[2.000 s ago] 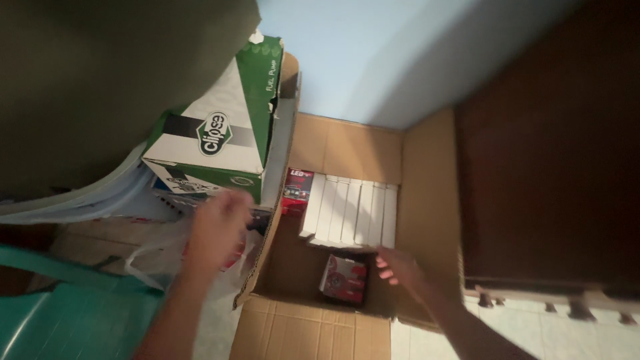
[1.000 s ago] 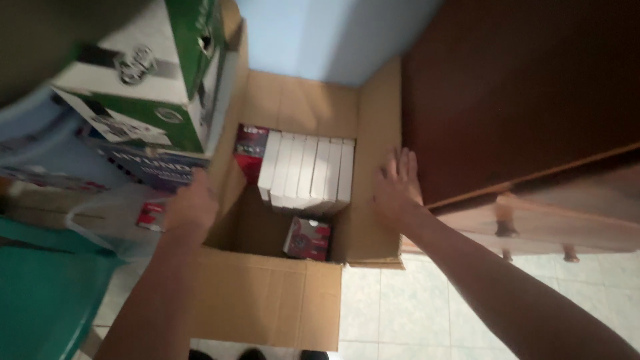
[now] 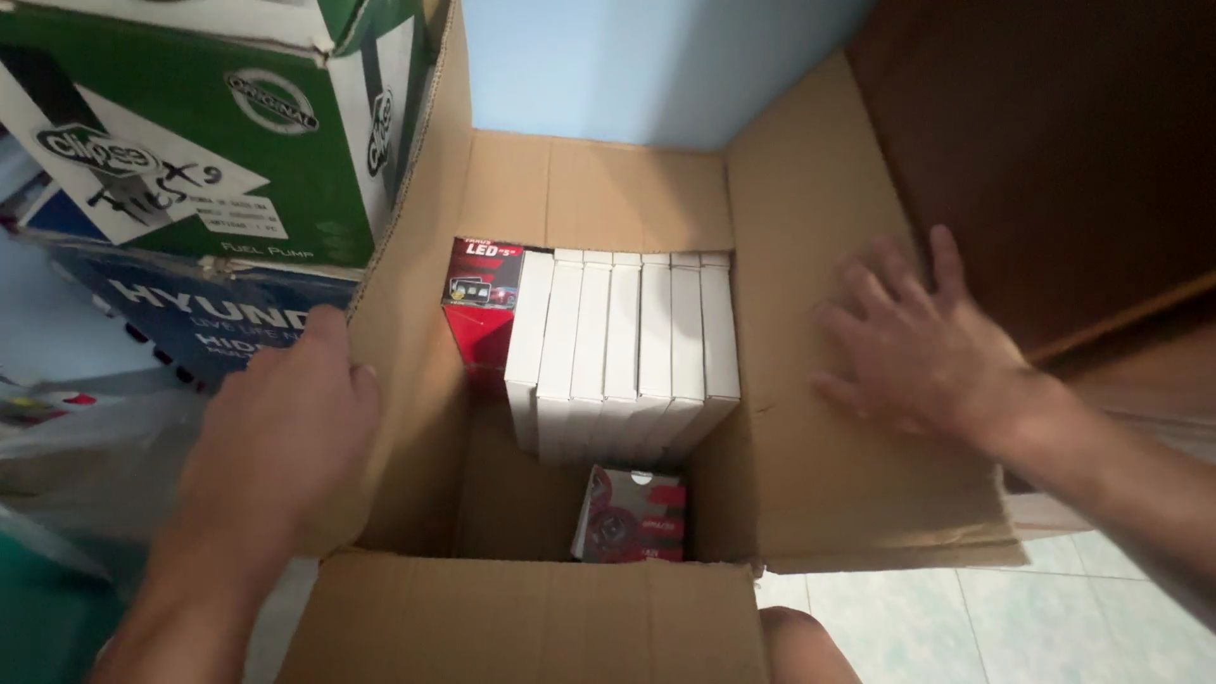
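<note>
A large cardboard box (image 3: 598,617) stands with its flaps spread. Inside, several white cartons (image 3: 622,332) are packed upright in a row, with a red and black LED box (image 3: 483,318) at their left. A small red and grey box (image 3: 632,515) lies near the front wall. My left hand (image 3: 285,418) is at the left flap, its fingers curled at the flap's edge; its grip is partly hidden. My right hand (image 3: 912,347) rests on the right flap with its fingers spread.
At the left, a green and white fuel pump box (image 3: 285,180) sits on a blue Hyundai box (image 3: 209,309). A clear plastic bag (image 3: 95,456) is below them. Dark wooden furniture (image 3: 1045,142) stands at the right, a pale blue wall (image 3: 608,66) behind, and tiled floor (image 3: 902,627) in front.
My right hand has moved from near the cartons, two seconds ago, to the right flap. My left hand has come to the left flap. The view has moved closer over the box.
</note>
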